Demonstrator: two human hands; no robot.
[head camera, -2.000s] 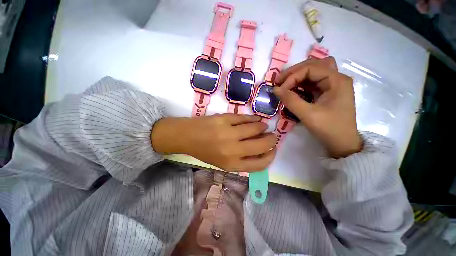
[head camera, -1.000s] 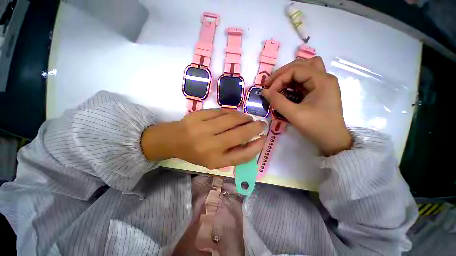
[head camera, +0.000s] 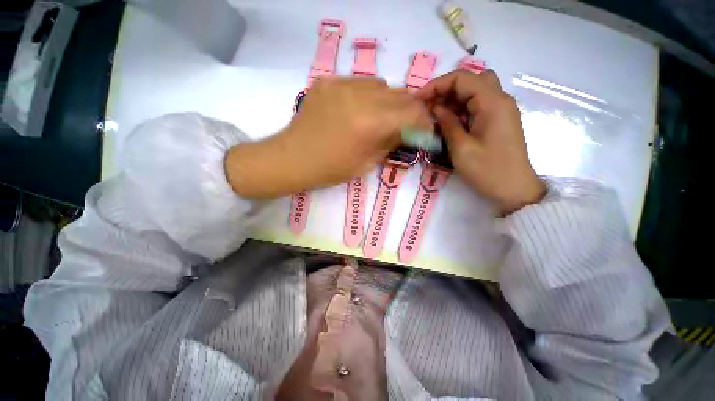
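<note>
Four pink smartwatches lie side by side on a white board (head camera: 196, 94), their holed straps (head camera: 381, 223) towards me. Most of their screens are hidden under my hands. My left hand (head camera: 341, 129) is blurred over the left and middle watches. Its fingers are closed on the green-handled tool (head camera: 422, 139), which shows only as a blurred pale green patch above the third watch. My right hand (head camera: 490, 145) is over the rightmost watch, thumb and forefinger bent towards each other beside my left fingertips. I cannot tell whether it pinches a clear film.
A small white-cream stick or tube (head camera: 458, 25) with a yellowish band and dark tip lies at the board's far edge. A grey translucent object (head camera: 212, 27) stands at the far left. A pale open box (head camera: 38, 70) is beyond the left edge. Glare lines cross the right side.
My left hand has moved up and away from me, from the near straps onto the watch faces. The green handle no longer points towards me, and the near straps are uncovered.
</note>
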